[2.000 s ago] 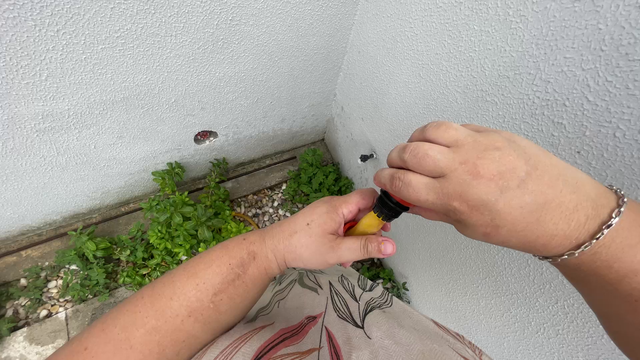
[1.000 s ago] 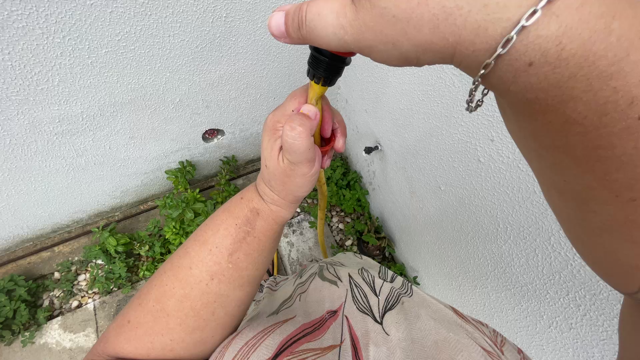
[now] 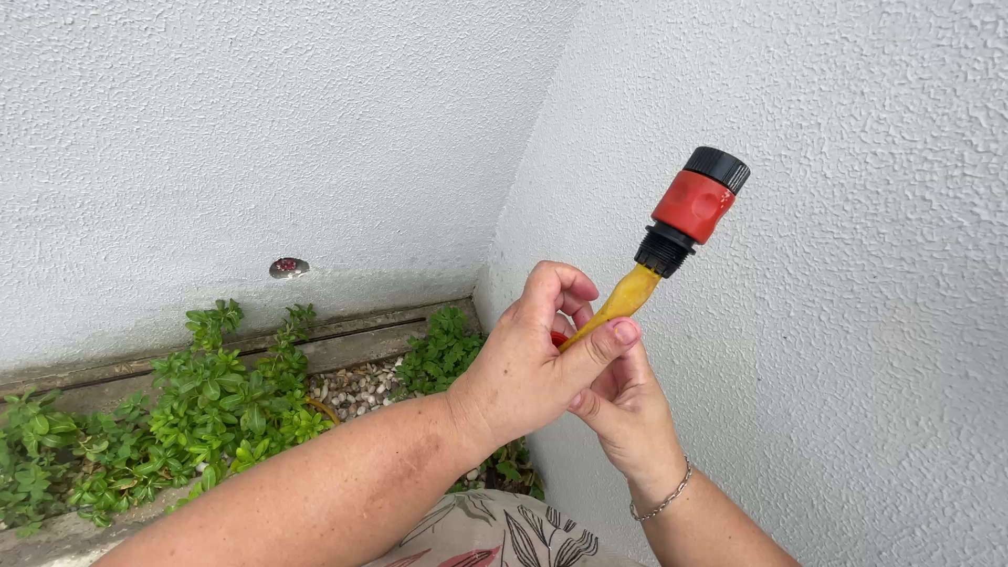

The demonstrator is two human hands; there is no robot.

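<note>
A red and black hose connector (image 3: 693, 206) sits on the end of a yellow garden hose (image 3: 626, 298), its black threaded collar exposed, pointing up and right. My left hand (image 3: 543, 354) grips the hose below the connector, thumb along it. Behind that hand shows part of a red ring (image 3: 559, 339), seemingly around the hose. My right hand (image 3: 630, 402), with a chain bracelet at the wrist, is just below, its fingertips up against the left hand and partly hidden behind it. Whether it holds the ring or hose is hidden.
Two textured white walls meet in a corner ahead. The left wall has a hole (image 3: 289, 268) low down. Green plants (image 3: 228, 394) and pebbles (image 3: 362, 387) lie along its foot, beside a concrete edge (image 3: 157, 504). The right wall stands close beside my right arm.
My right hand has left the connector and come down beside my left hand. The connector, covered by the right hand earlier, now shows fully.
</note>
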